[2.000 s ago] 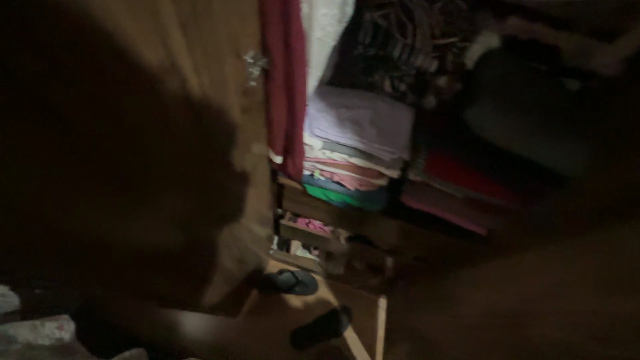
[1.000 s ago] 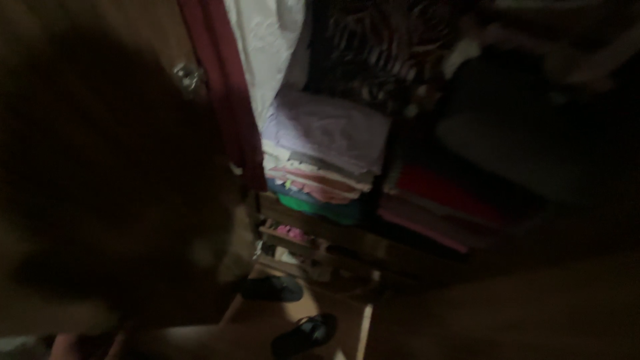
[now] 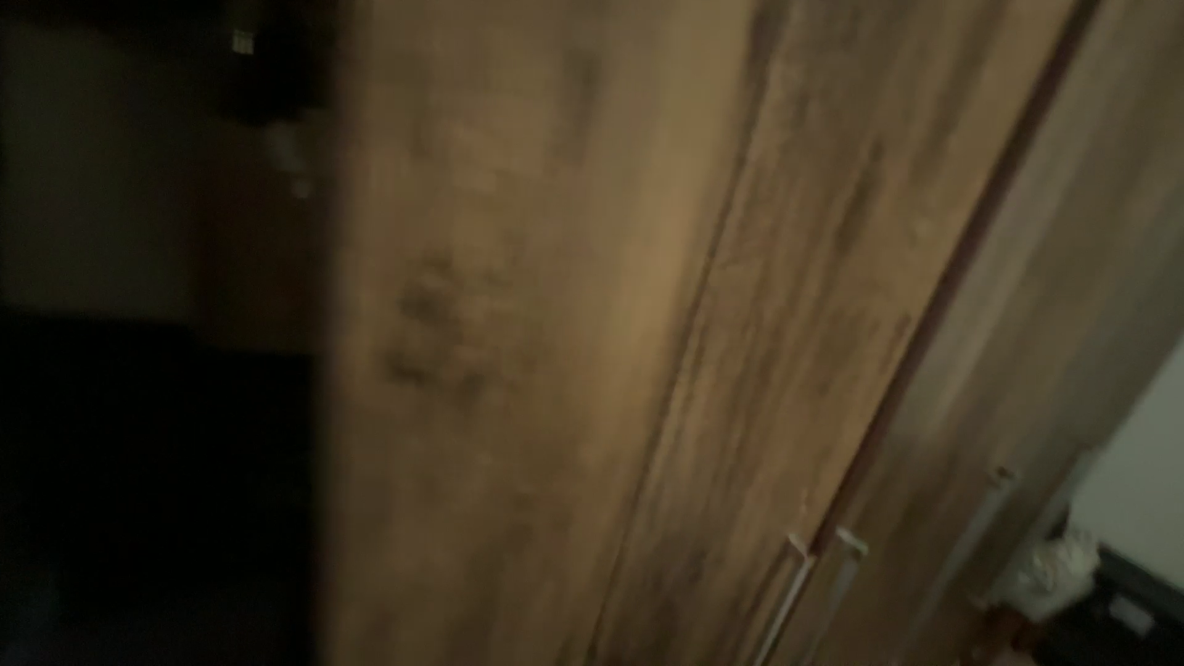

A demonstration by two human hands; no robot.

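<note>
Neither my left hand nor my right hand shows in the head view. Wood-grain wardrobe doors fill most of it, tilted and somewhat blurred. The nearest wooden door panel (image 3: 518, 333) has its vertical edge left of the middle. Farther right, a metal bar handle (image 3: 784, 601) and another bar handle (image 3: 840, 592) sit on either side of a dark seam between two doors. A third long handle (image 3: 957, 555) runs down the panel beyond them. What lies behind the doors is hidden.
Left of the near door edge the room is very dark, with a dim brown piece of furniture (image 3: 254, 240) and a pale wall (image 3: 92, 185). At the lower right, a crumpled whitish item (image 3: 1054, 569) lies beside a dark object (image 3: 1119, 620).
The view has swung strongly from an open wardrobe with folded clothes and dark flip-flops below it to wooden door fronts. The clothes and flip-flops are out of sight.
</note>
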